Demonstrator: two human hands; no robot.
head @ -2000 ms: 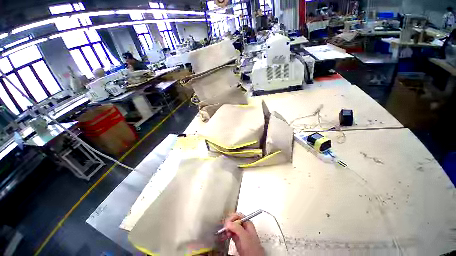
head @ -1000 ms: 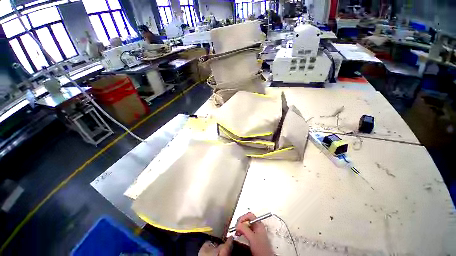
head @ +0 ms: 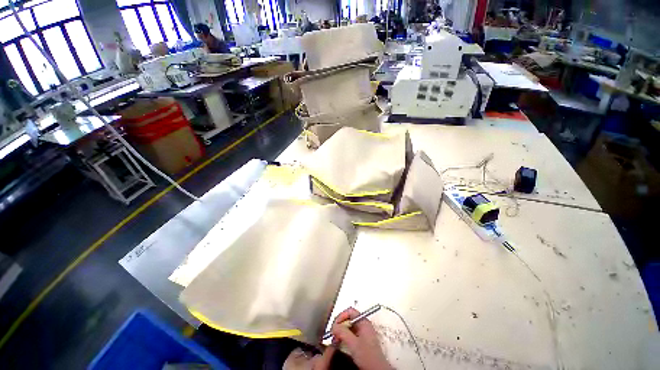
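A large limp beige bag [head: 271, 267] with a yellow bound edge lies on the table in front of me, its yellow edge towards me. My right hand [head: 360, 341] holds a slim silver pen-like tool [head: 364, 316] near the bag's near right corner, its tip pointing down and left. A thin cord runs from the tool's back end. My left hand [head: 310, 357] is at the bottom edge, partly cut off, with its fingers close to the tool tip and the bag's corner. Whether it grips the corner is hidden.
Folded beige bags [head: 362, 162] with yellow edges lie beyond, before a tall beige stack [head: 339, 87]. A power strip [head: 474, 214] with an adapter [head: 480, 208], a black cube [head: 525, 179] and cords lie right. A blue bin [head: 155, 345] stands lower left; a white machine [head: 434, 83] stands behind.
The view has tilted down and shifted; the blue bin and my left hand came into view. My right hand with the tool is now at the bag's near right corner.
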